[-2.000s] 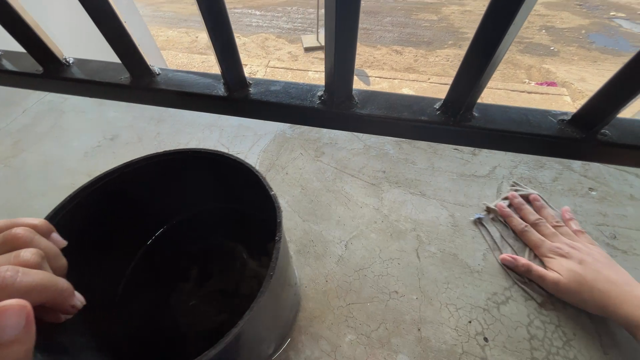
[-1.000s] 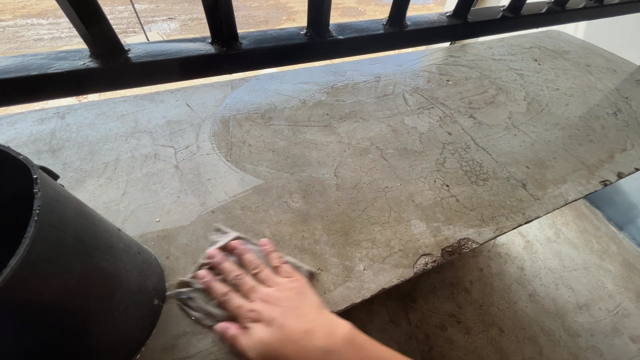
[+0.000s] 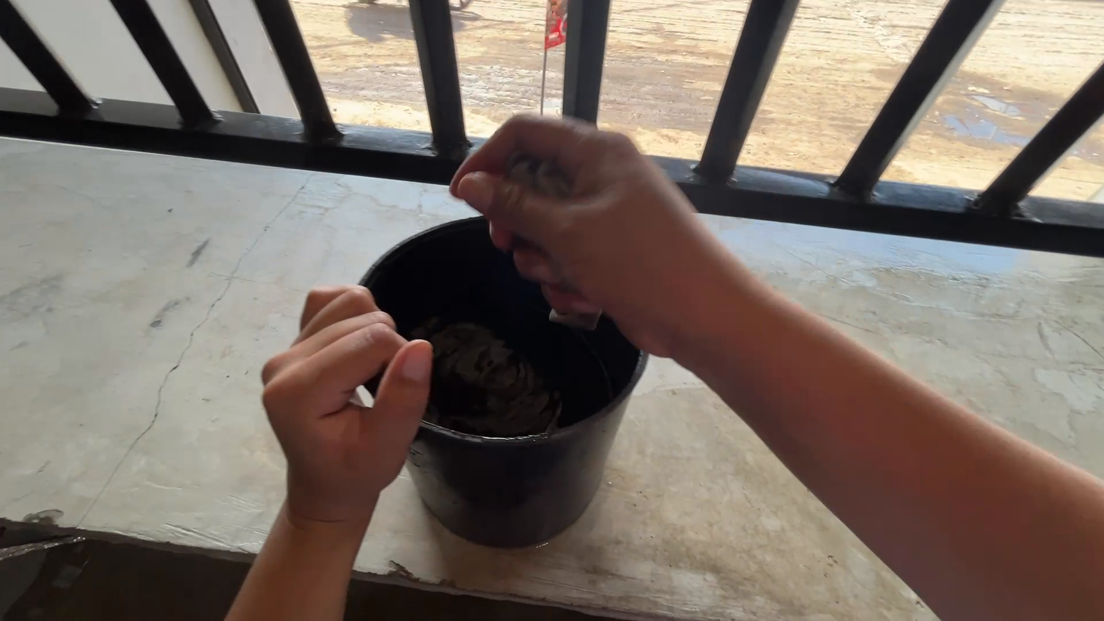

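Observation:
A black bucket (image 3: 517, 483) with rippling dark water (image 3: 492, 379) inside stands on the concrete ledge. My left hand (image 3: 345, 397) grips the bucket's rim at its left side, fingers curled over it. Above the bucket's opening, my right hand (image 3: 561, 224) is closed around a bunched wet grey cloth (image 3: 541, 175), blurred by motion. Most of the cloth is hidden by the fingers, and a pale end of it (image 3: 574, 320) shows below them, near the inner right wall of the bucket.
The concrete ledge (image 3: 112, 345) has a long crack at the left and a chipped front edge, with a darker, lower area below. Black metal railing bars (image 3: 591, 69) rise from a rail behind the bucket. Bare ground with puddles lies beyond.
A second ago my right hand was pressing the cloth flat on the ledge beside the bucket; now it holds the cloth bunched above the bucket. The view has swung left.

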